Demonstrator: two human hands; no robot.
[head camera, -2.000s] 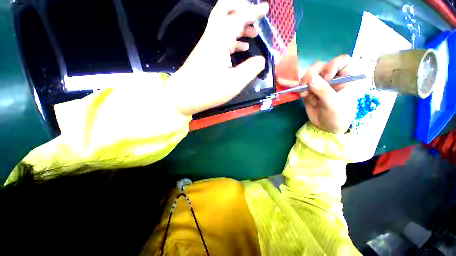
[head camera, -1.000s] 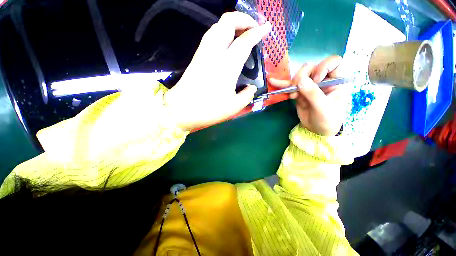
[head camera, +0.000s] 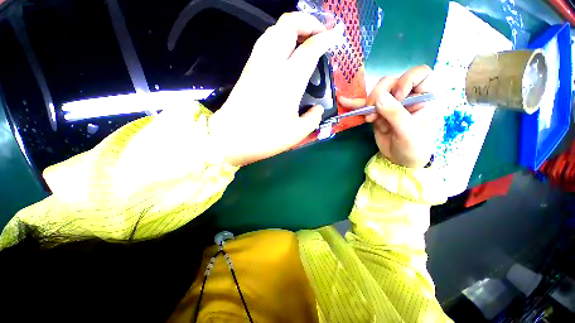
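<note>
A glossy black display panel (head camera: 189, 60) lies in an orange-red foam tray (head camera: 345, 85). My left hand (head camera: 271, 88) rests over the panel's right end; its thumb and forefinger pinch a clear dotted sticker sheet (head camera: 369, 28), which hangs over the tray's right side. My right hand (head camera: 403, 117) holds silver tweezers (head camera: 359, 111) like a pen. Their tip is at the panel's near right corner, beside a small pale adhesive piece (head camera: 326, 130) at the edge. Whether the tip grips the piece is too small to tell.
A white paper sheet (head camera: 463, 38) with a blue bits cluster (head camera: 456, 125) lies at the right on the green mat (head camera: 277, 189). A brown tape roll (head camera: 498, 80) stands by it. A blue parts bin (head camera: 528, 142) is at the far right.
Since two seconds ago the left thumb has lowered towards the corner and the sticker sheet has swung over the tray's right side. The tweezers stay at the corner. The whole view has shifted slightly.
</note>
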